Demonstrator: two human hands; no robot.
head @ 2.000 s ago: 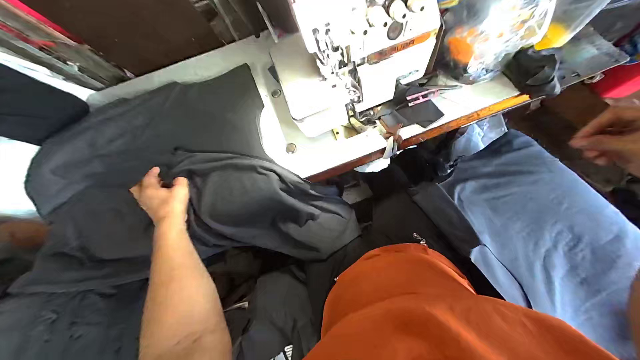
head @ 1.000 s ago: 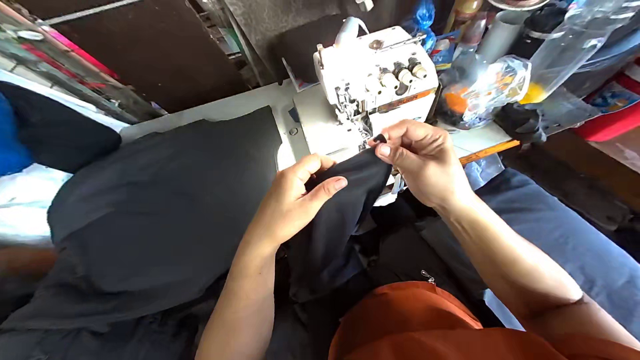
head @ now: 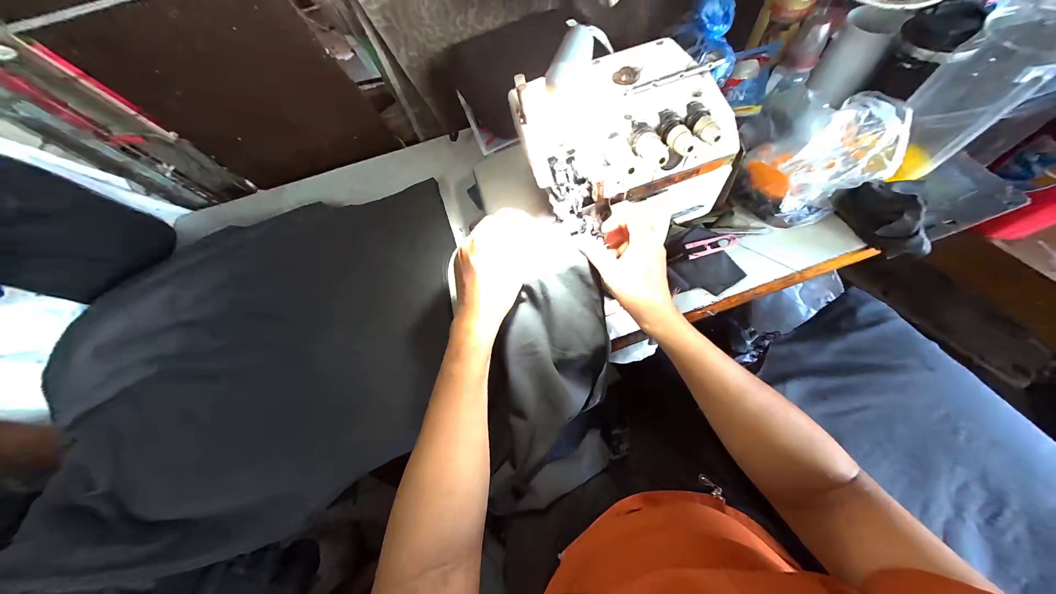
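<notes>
A white overlock sewing machine (head: 635, 124) stands on the table, its lamp glare washing out the needle area. My left hand (head: 499, 260) lies on a dark cloth piece (head: 557, 338) just in front of the presser foot; the glare hides its fingertips. At the right of the foot, my right hand (head: 631, 256) pinches the edge of the same cloth, which hangs over the table edge towards my lap. Left of my left hand, a large dark grey fabric piece (head: 289, 355) is spread over the table.
Pink-handled thread snips (head: 711, 244) lie right of the machine. Beyond them are a clear plastic bag (head: 841, 157) and a crumpled black cloth (head: 884, 216). Blue-grey fabric (head: 899, 429) is at my right. A dark folded cloth (head: 74, 231) lies far left, near a partly visible limb.
Two seconds ago my left hand was on the dark fabric at the left and my right hand was away at the right. Both hands have since brought a dark piece to the machine's foot.
</notes>
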